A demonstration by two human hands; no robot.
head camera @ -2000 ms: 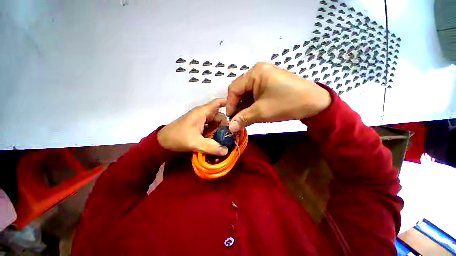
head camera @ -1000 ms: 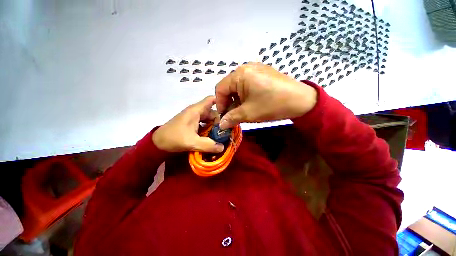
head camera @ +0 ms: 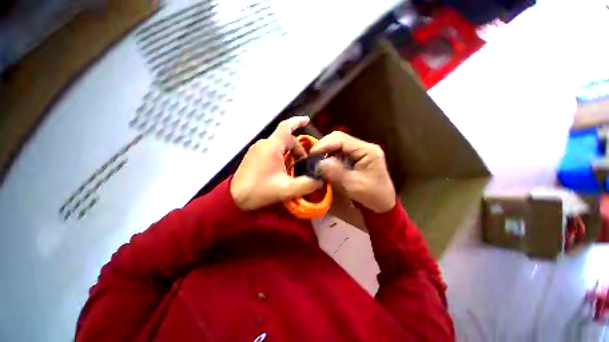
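Observation:
A coil of orange power cord (head camera: 310, 208) is held in front of my chest, beyond the table edge. Its black plug (head camera: 308, 167) shows in the middle of the coil, between my hands. My left hand (head camera: 270, 168) grips the coil and plug from the left, with the thumb below the plug. My right hand (head camera: 357, 170) is at the plug from the right, its fingers curled and blurred. I cannot tell whether it holds a sticker. Many small dark labels (head camera: 190, 110) lie in rows on the white table (head camera: 133, 194) at the upper left.
A large open brown carton (head camera: 434, 127) stands just beyond my hands, below the table edge. A red plastic object (head camera: 446, 43) is behind it. A smaller brown box (head camera: 524, 224) sits on the floor at the right, with blue items (head camera: 579, 160) above it.
The view has swung right, away from the table and over the open carton. The coil moved with both hands. My right hand now sits right of the plug instead of reaching over from the table side.

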